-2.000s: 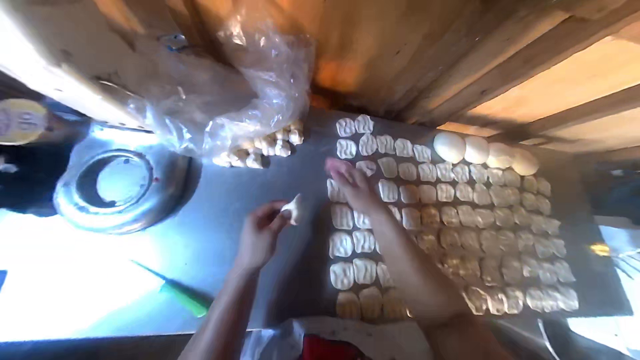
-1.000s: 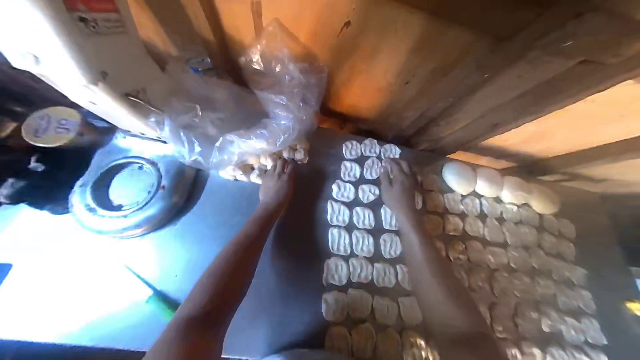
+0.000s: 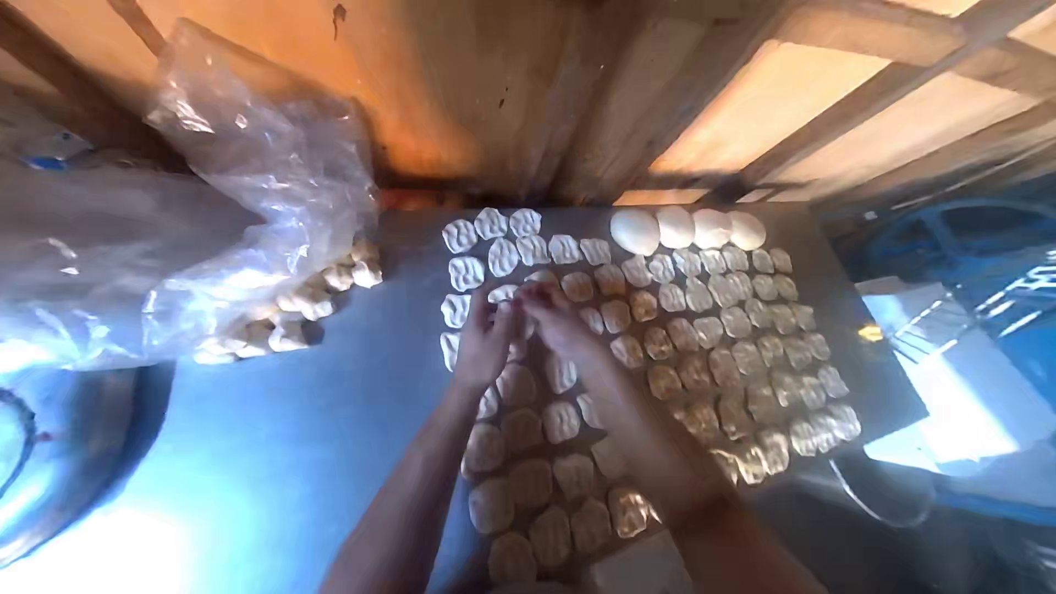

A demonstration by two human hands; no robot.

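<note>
Rows of flattened, ridged dough pieces lie on the metal table, at the centre and right. Above them my left hand and my right hand come together with fingertips close to each other. A pale bit, likely dough, shows near the fingertips, but blur hides whether either hand grips it. Unflattened dough lumps lie to the left, partly under a clear plastic sheet. Several smooth, round dough balls sit in a row behind the flattened pieces.
A round metal vessel is at the far left of the metal table. A wooden wall rises behind the table. Past the table's right end are blue objects and a white surface.
My left hand has moved from the dough lumps to over the flattened pieces, beside my right hand. The view has shifted to the right.
</note>
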